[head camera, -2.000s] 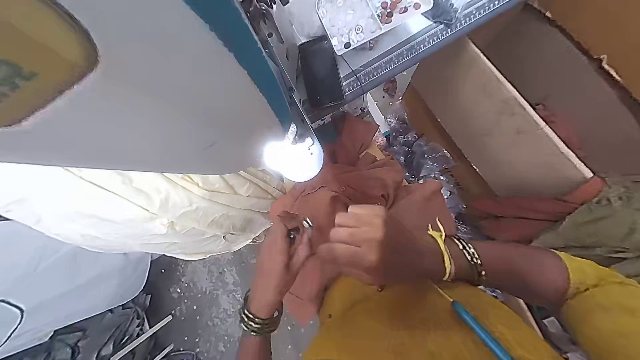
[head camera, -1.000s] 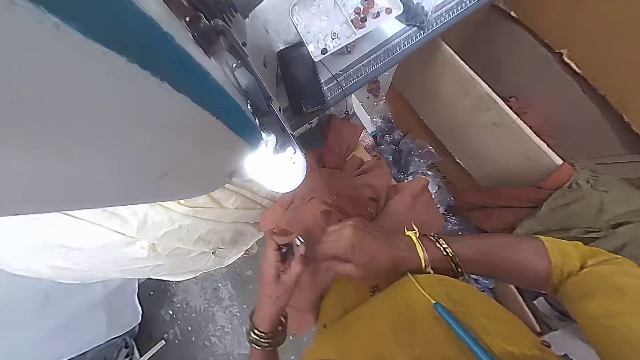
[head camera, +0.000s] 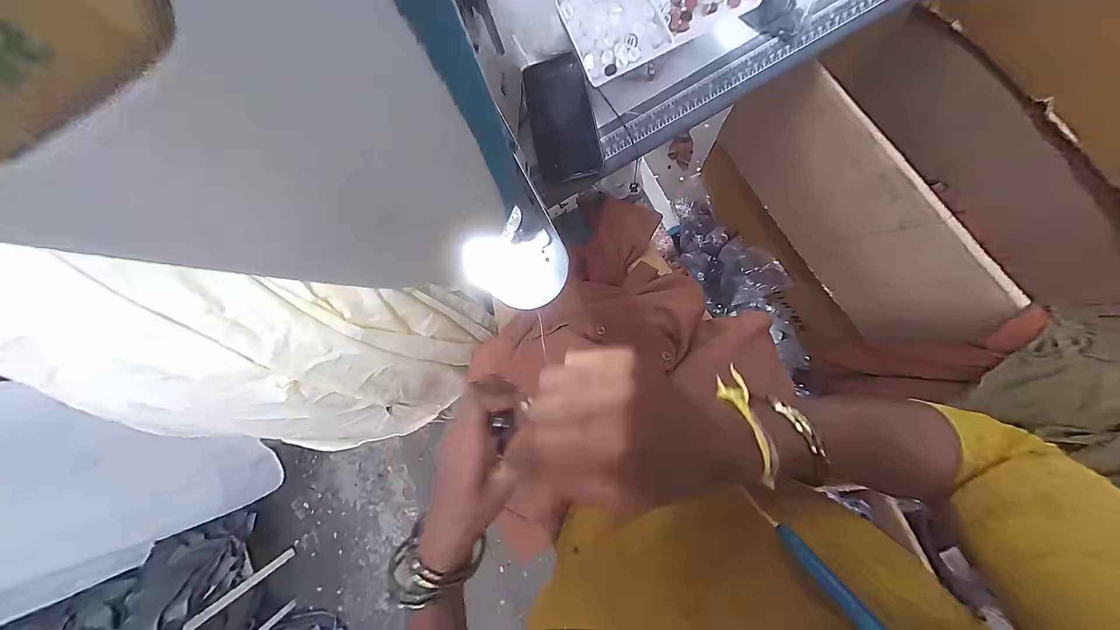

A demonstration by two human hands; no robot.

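A rust-coloured buttoned garment (head camera: 630,306) lies bunched across my lap, below the lit lamp (head camera: 525,267) of a sewing machine (head camera: 306,131). My left hand (head camera: 472,464) grips part of the garment, with a small dark object (head camera: 500,423) at its fingers that I cannot make out. Close beside it, my right hand (head camera: 586,429) is blurred, its fingers curled, and what lies in them is hidden. A thin thread runs down from the lamp area towards my hands. A blue-handled tool (head camera: 827,573) hangs on a cord over the yellow clothing.
At the top, a white tray (head camera: 621,66) of buttons and a dark phone (head camera: 563,116) rest on the machine table by a measuring scale. Cream fabric (head camera: 262,350) hangs at left. Cardboard boxes (head camera: 875,192) and plastic packets (head camera: 735,262) are at right.
My right hand has risen off the garment since one second ago, when it lay lower beside my left hand. The view has shifted.
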